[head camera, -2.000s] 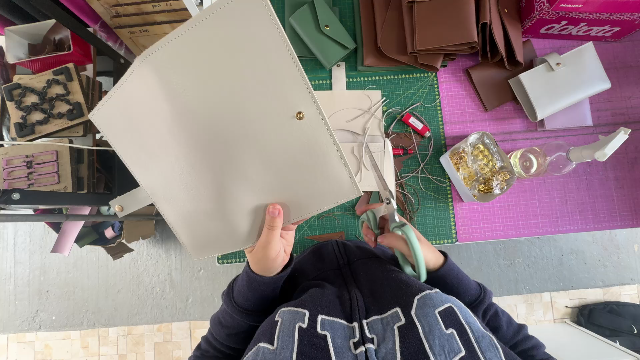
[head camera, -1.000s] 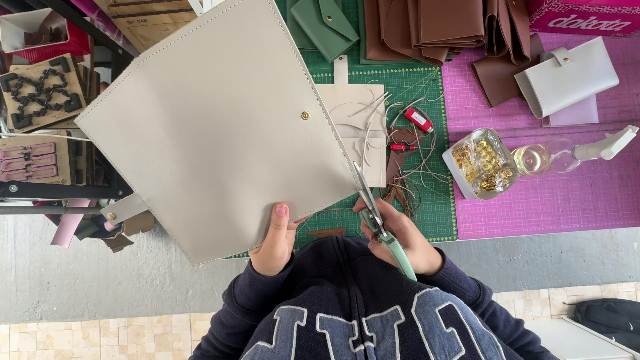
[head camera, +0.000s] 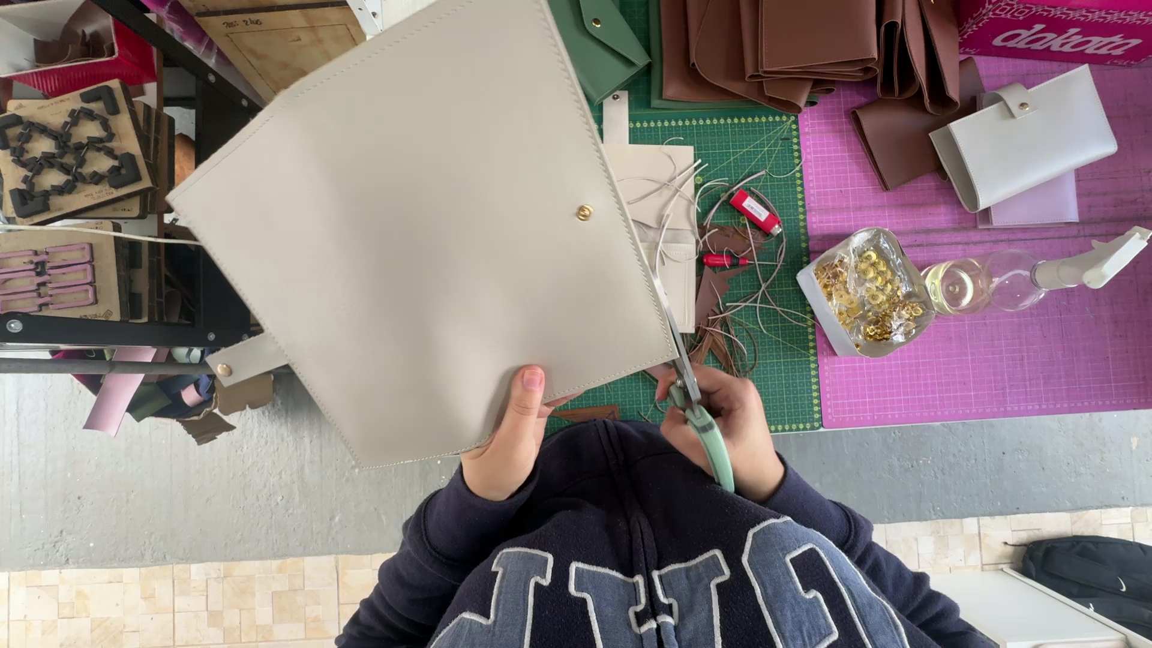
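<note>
My left hand (head camera: 511, 432) grips the lower edge of a large cream leather cover (head camera: 423, 234), thumb on top. The cover has stitching along its edges, a brass snap near its right side and a strap tab (head camera: 247, 358) at the lower left. In my right hand (head camera: 731, 430) are scissors with mint-green handles (head camera: 711, 441); their blades lie along the cover's right edge near the lower right corner. Beyond the blades, a smaller cream leather piece (head camera: 670, 292) lies under loose cord ends, beside a red lighter (head camera: 756, 212) and brown leather scraps (head camera: 715, 301).
Green (head camera: 796, 387) and pink (head camera: 990, 387) cutting mats cover the table. On them are brown leather pieces (head camera: 814, 40), a green pouch (head camera: 598, 45), a white wallet (head camera: 1026, 139), a container of brass snaps (head camera: 868, 292) and a spray bottle (head camera: 990, 281). A shelf with cutting dies (head camera: 72, 153) stands left.
The scissors, spread apart and away from the edge two seconds ago, have turned in my right hand and now lie along the cover's right edge. My left hand keeps its hold.
</note>
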